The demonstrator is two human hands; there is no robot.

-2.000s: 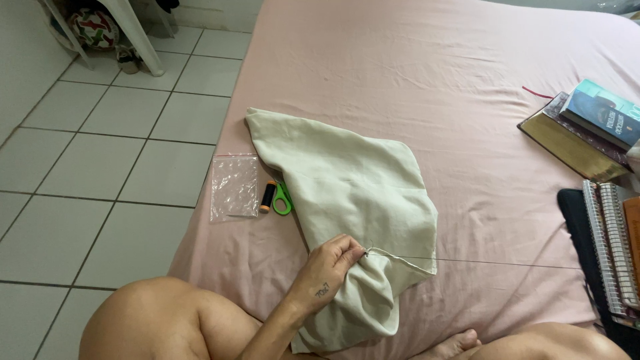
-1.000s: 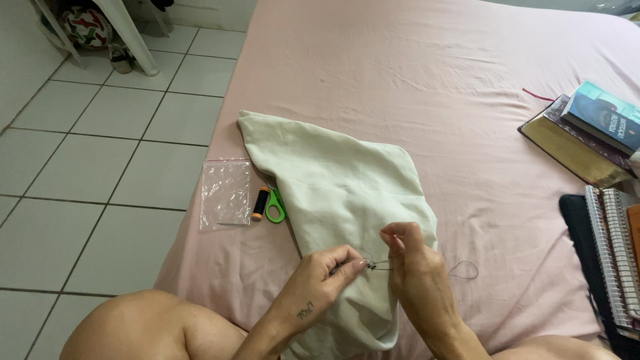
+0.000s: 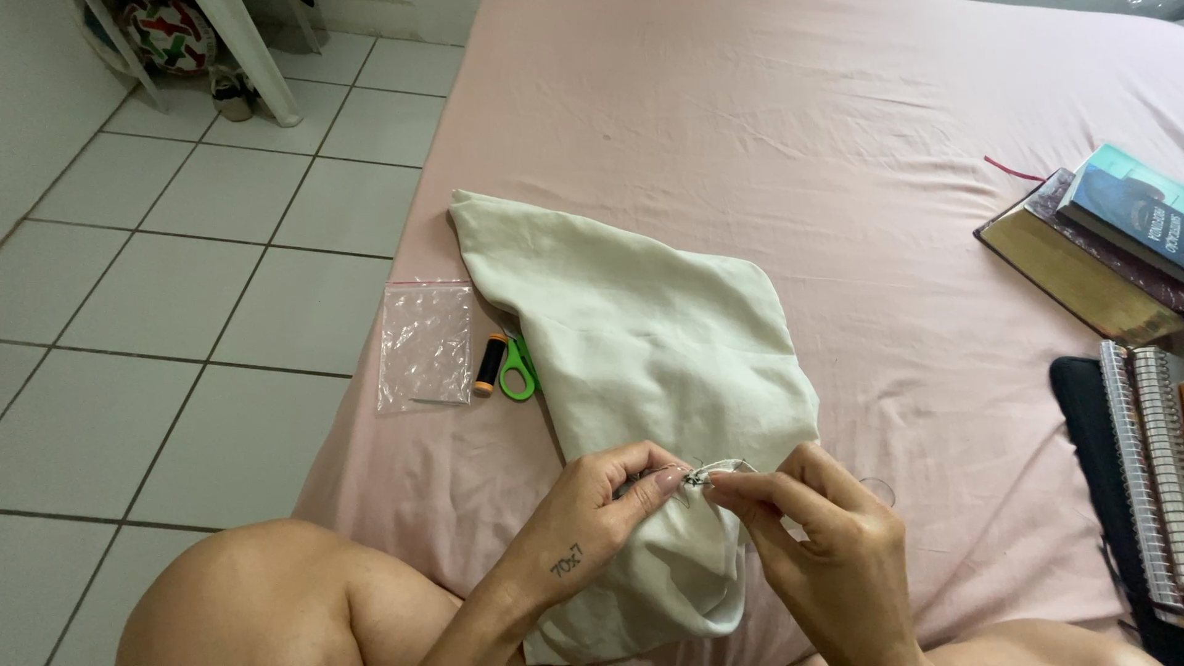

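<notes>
A pale cream cloth (image 3: 666,342) lies on the pink bed sheet in front of me. My left hand (image 3: 601,509) pinches its gathered edge between thumb and fingertips. Close beside it, my right hand (image 3: 823,527) has its thumb and forefinger closed on the same edge, where dark thread (image 3: 696,479) shows in a small tangle. A loop of thread lies just right of that hand. Whether a needle is between the fingers cannot be told. Left of the cloth are green-handled scissors (image 3: 518,377), partly under it, a spool of black thread (image 3: 489,364) and a clear plastic bag (image 3: 425,347).
Stacked books (image 3: 1064,259) lie on the bed's right side, with spiral notebooks (image 3: 1147,462) and a black case (image 3: 1078,398) nearer me. My bent knee (image 3: 250,592) is at lower left. Beyond the bed's left edge are floor tiles and a white plastic furniture leg (image 3: 250,60).
Two seconds ago only my left hand showed, on the cloth, with thread stretched to the right. My right hand has since come in and now meets the cloth's edge beside the left.
</notes>
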